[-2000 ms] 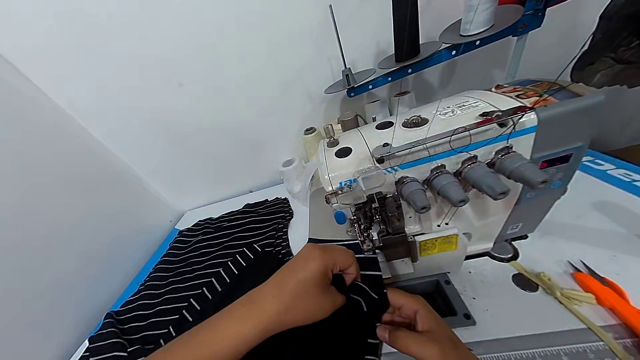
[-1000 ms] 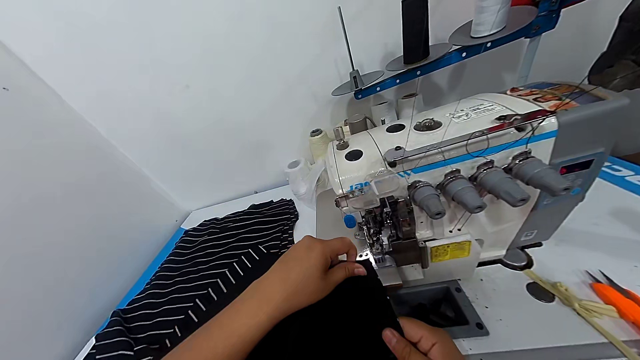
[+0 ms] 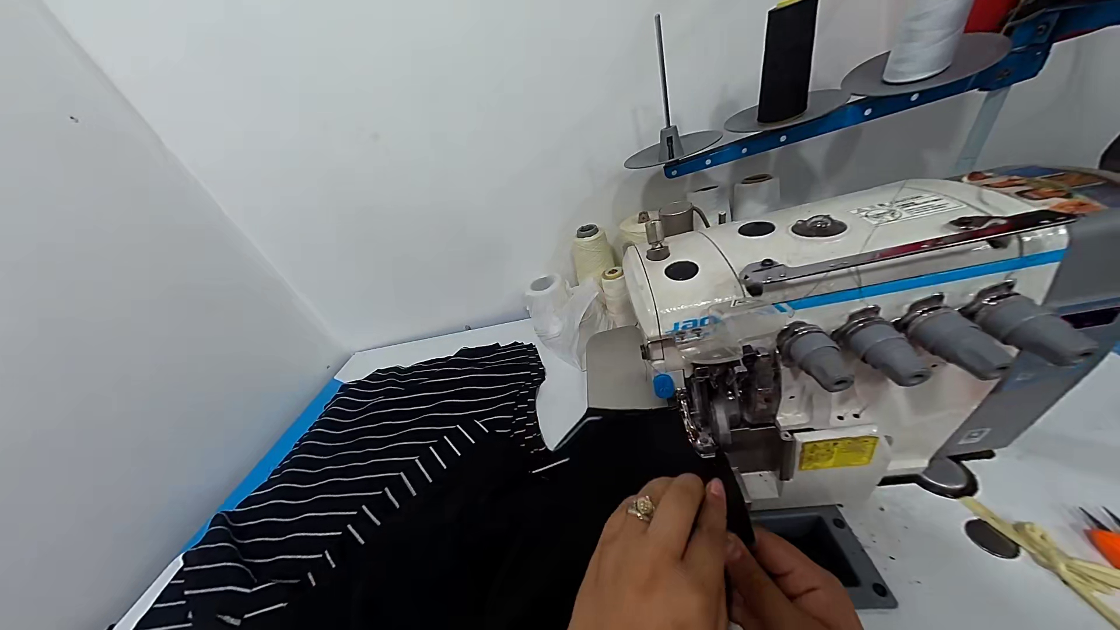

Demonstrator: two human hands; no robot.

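Black fabric with white stripes [image 3: 420, 437] spreads over the left of the sewing table. Its plain black part [image 3: 612, 464] runs under the presser foot [image 3: 703, 442] of a white overlock sewing machine [image 3: 875, 254]. My left hand [image 3: 661, 560], with a ring on one finger, lies on the black fabric just in front of the foot, fingers together. To its right, my right hand [image 3: 783, 582] pinches the fabric's right edge between thumb and fingers. The two hands are close together, and the left one partly hides the right thumb.
Thread cones [image 3: 592, 254] stand behind the machine, and a blue thread stand [image 3: 840, 118] carries more above. A grey recessed tray [image 3: 822, 551] sits right of my hands. A yellowish tied strip [image 3: 1046, 551] and an orange-handled tool [image 3: 1104, 544] lie at the far right.
The fabric edge now runs under the foot, with a dark stretch behind it on the machine's plate. My left hand has moved from beside the foot toward me, close to my right hand.
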